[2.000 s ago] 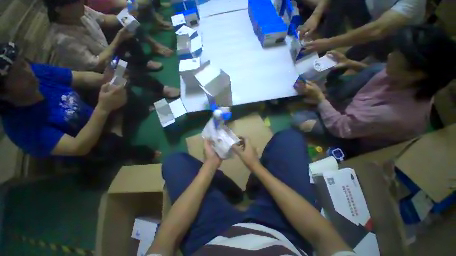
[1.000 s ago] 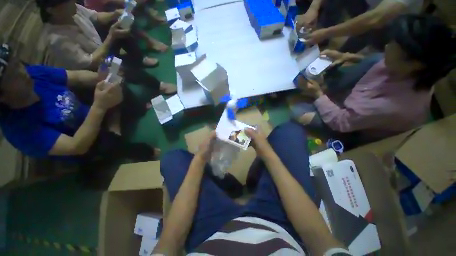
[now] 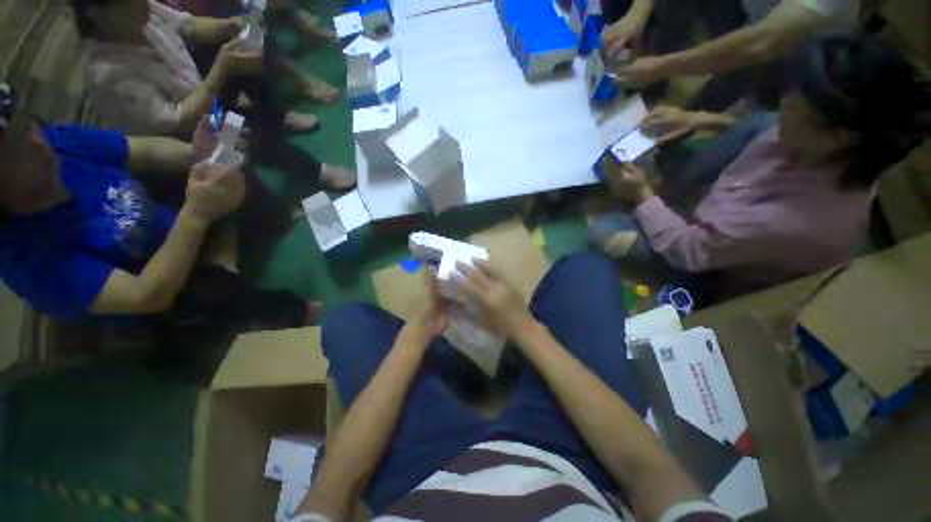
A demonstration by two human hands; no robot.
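Observation:
A white product unit (image 3: 434,247) with a small blue part at its left side is held between my two hands, above the cardboard sheet. My left hand (image 3: 437,306) holds it from the left and below. My right hand (image 3: 490,299) lies over its right side with the fingers on the white top. A crumpled clear poly bag (image 3: 472,331) hangs below between the hands. The unit is blurred and partly covered by my fingers.
A white table (image 3: 490,133) bears an open white box (image 3: 429,158) and a blue retail box (image 3: 536,41). Brown cartons (image 3: 260,362) stand at both sides; a printed box (image 3: 704,382) lies by my right knee. Seated people work on both sides.
The printed card face seen one second ago no longer shows. The white unit is turned, its blue parts now mostly hidden, and my right hand has moved left over it.

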